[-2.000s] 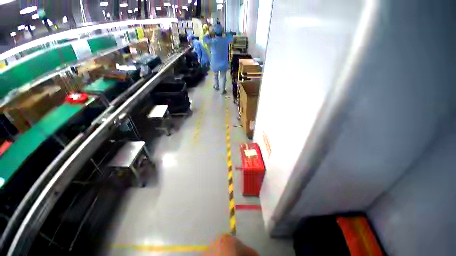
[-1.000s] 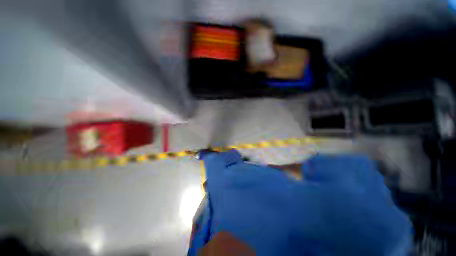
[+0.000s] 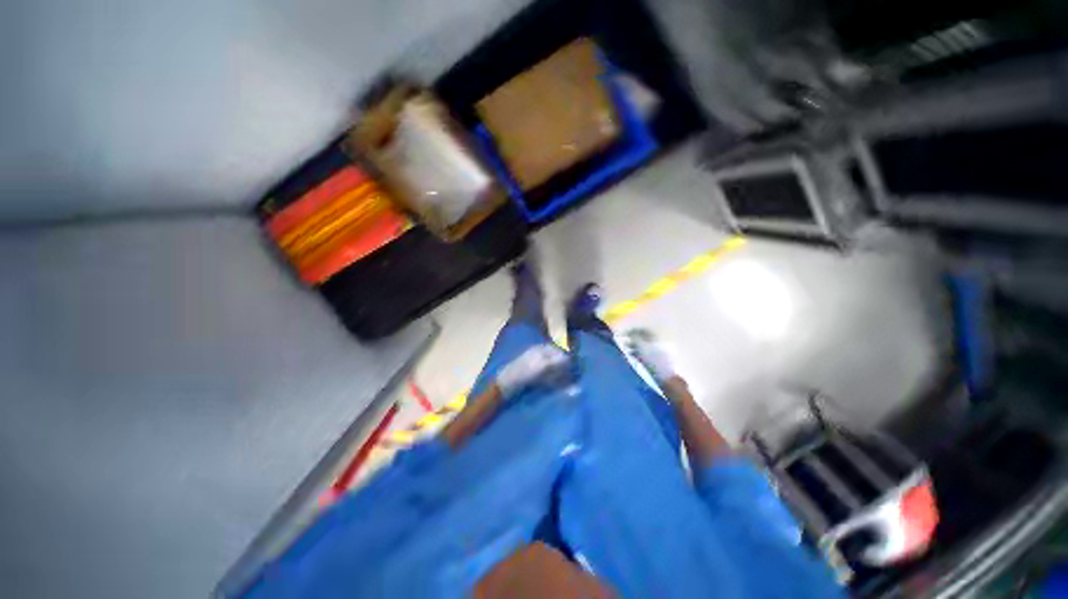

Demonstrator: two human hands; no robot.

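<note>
My left hand [image 3: 533, 369], in a pale glove, is in front of my blue-clad thigh; blur hides its finger shape. My right hand [image 3: 651, 353], also gloved, hangs beside my other leg with fingers apart and nothing visible in it. Beyond my feet, black bins stand by the wall. The left black bin [image 3: 422, 287] bears a red-orange striped item [image 3: 336, 225]. An open brown carton [image 3: 377, 131] with white contents sits between the bins. In the other bin, a blue tray [image 3: 638, 143] holds a flat brown board [image 3: 548, 114]. Neither hand touches them.
A pale wall [image 3: 152, 328] is at left, with its edge near my left arm. Yellow-marked floor line [image 3: 677, 281] runs past my feet. A metal-framed stool or rack [image 3: 773, 197] is at upper right. Another metal-framed item [image 3: 837, 474] is at lower right.
The view has turned from the aisle down to my body and the bins. The bins now appear nearer and tilted, and both my hands have come into view.
</note>
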